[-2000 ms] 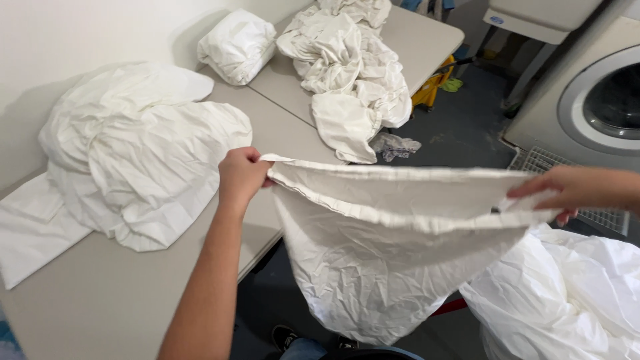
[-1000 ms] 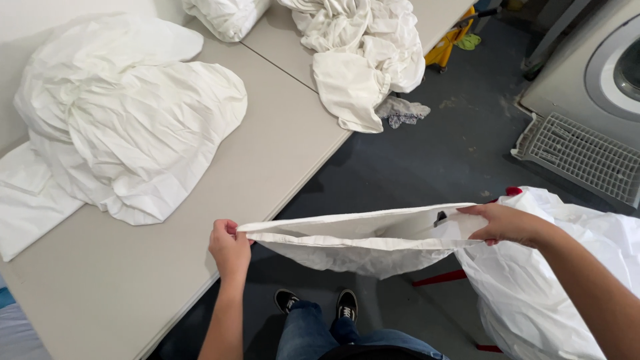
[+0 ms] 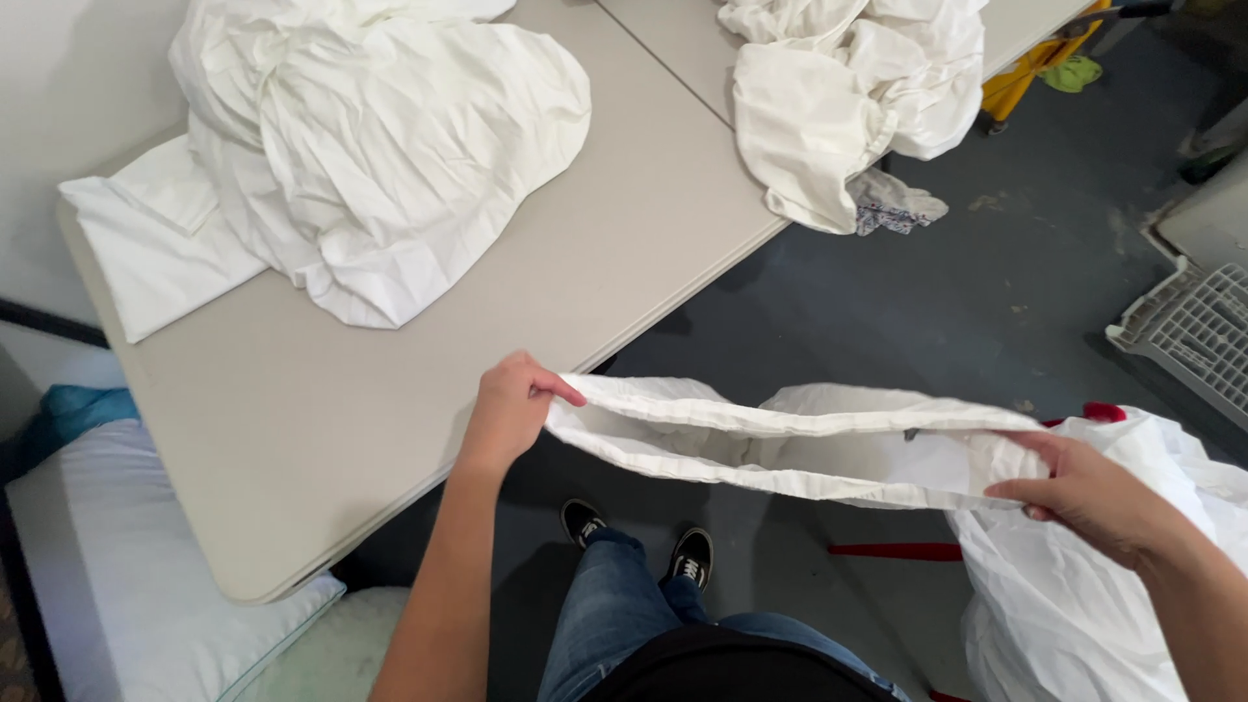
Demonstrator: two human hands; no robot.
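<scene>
A white fabric cover with a gathered, elastic-looking hem [image 3: 799, 478] is stretched between my two hands, its opening facing up. My left hand [image 3: 512, 409] pinches one end of the hem beside the table's front edge. At the other end, my right hand [image 3: 1072, 487] grips the hem, with a small dark mark on the fabric near it. The lower part of the cover hangs out of sight. A crumpled white sheet [image 3: 390, 156] lies on the left of the table, over a flatter white cloth [image 3: 166, 234].
The grey folding table [image 3: 634, 224] runs diagonally. More crumpled white linens [image 3: 829, 107] hang over its far edge. White fabric [image 3: 1033, 585] covers something red-framed at right. A plastic grate [image 3: 1199, 331] lies on the floor; pillows [image 3: 166, 546] are at lower left.
The cover hung down facing me two seconds ago; now its hem is held apart and its opening shows from above. Both hands still hold it. The view has tilted down.
</scene>
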